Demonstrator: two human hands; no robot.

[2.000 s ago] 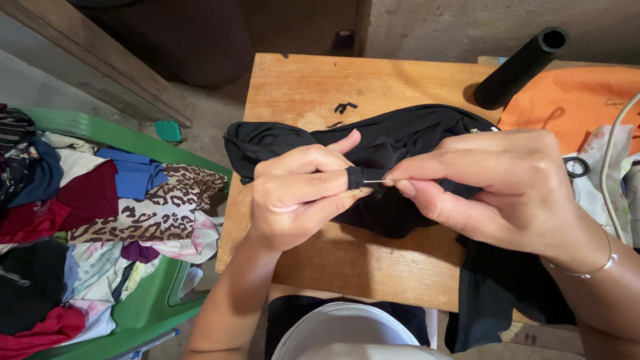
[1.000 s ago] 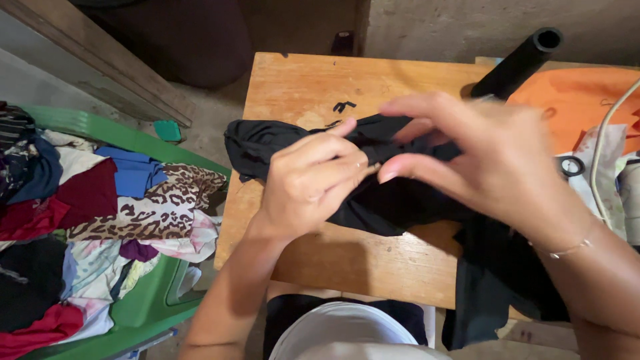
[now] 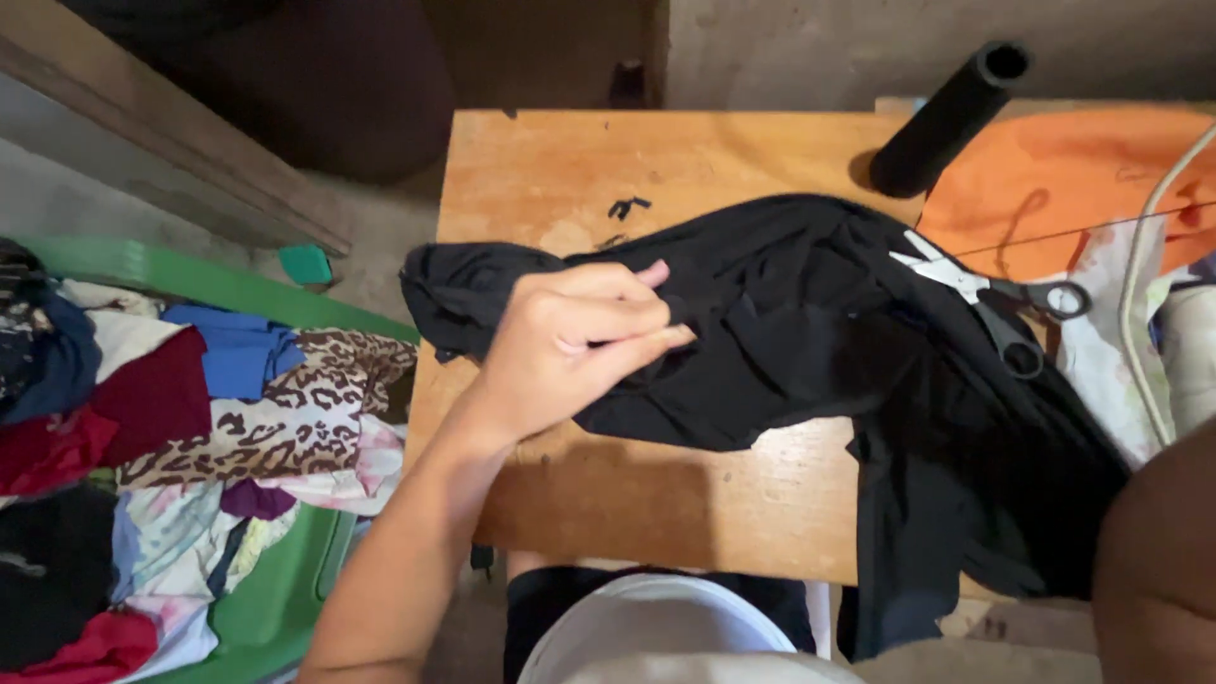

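My left hand (image 3: 589, 342) is over the black cloth (image 3: 798, 313), its fingertips pinched together on a part of that cloth near the middle of the wooden table (image 3: 760, 503). The back of the hand hides most of what is between the fingers. My right hand is out of view; only part of the right arm shows at the lower right edge. Scissors with black handles (image 3: 997, 304) lie with blades apart on the right part of the cloth. A thin dark thread (image 3: 1054, 235) runs across the orange cloth to the right edge.
A black tube (image 3: 950, 123) stands at the table's back right, near orange cloth (image 3: 1064, 171) and a pale cord (image 3: 1135, 285). Small black scraps (image 3: 627, 207) lie behind the black cloth. A green plastic container (image 3: 275, 579) with mixed fabrics is at left; a white bucket (image 3: 655, 617) is below.
My right hand, at the left fingertips two seconds ago, has moved away to the right and out of view. The scissors now show. My left hand stays over the black cloth.
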